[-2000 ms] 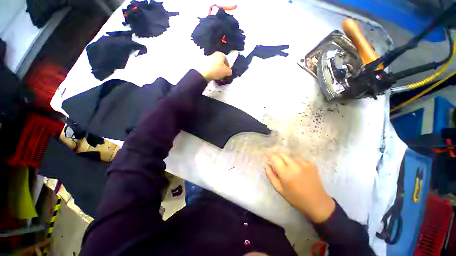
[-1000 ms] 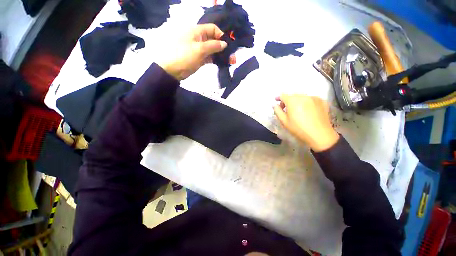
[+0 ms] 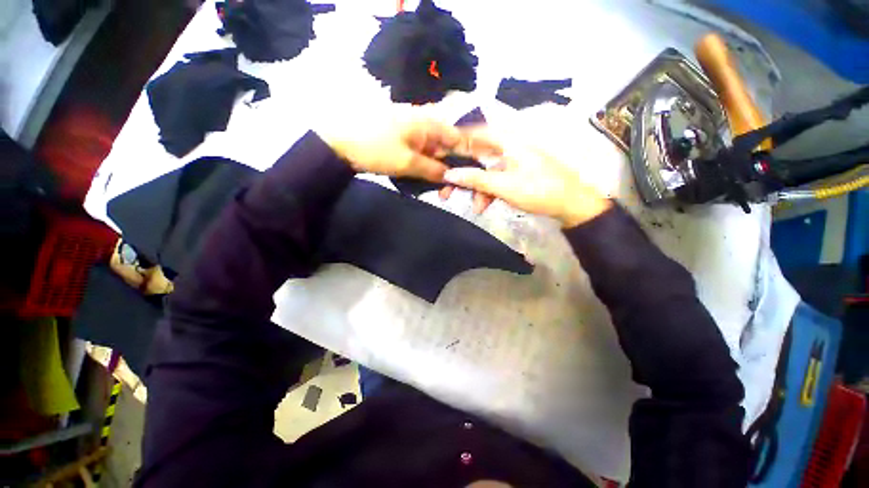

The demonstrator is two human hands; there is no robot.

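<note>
My left hand [image 3: 405,152] and my right hand [image 3: 519,181] meet above the white table cover [image 3: 610,334], both on a small black cut piece [image 3: 464,162] held between their fingers. Part of that piece is hidden by the fingers. A long black cut panel [image 3: 410,233] lies flat just below my hands, partly under my left forearm. A black bundle with an orange tie [image 3: 421,52] lies beyond my hands. A small black cut piece [image 3: 534,91] lies loose to its right.
A steam iron [image 3: 672,138] with a wooden handle rests on a metal plate at the right. Another black bundle [image 3: 270,27] and a folded black piece [image 3: 195,100] lie at upper left. A blue tray [image 3: 800,410] is at lower right. Red crates [image 3: 62,262] stand at left.
My hands, apart a second ago, have come together over the small black piece. My left hand has moved down from the bundle and my right hand has moved left.
</note>
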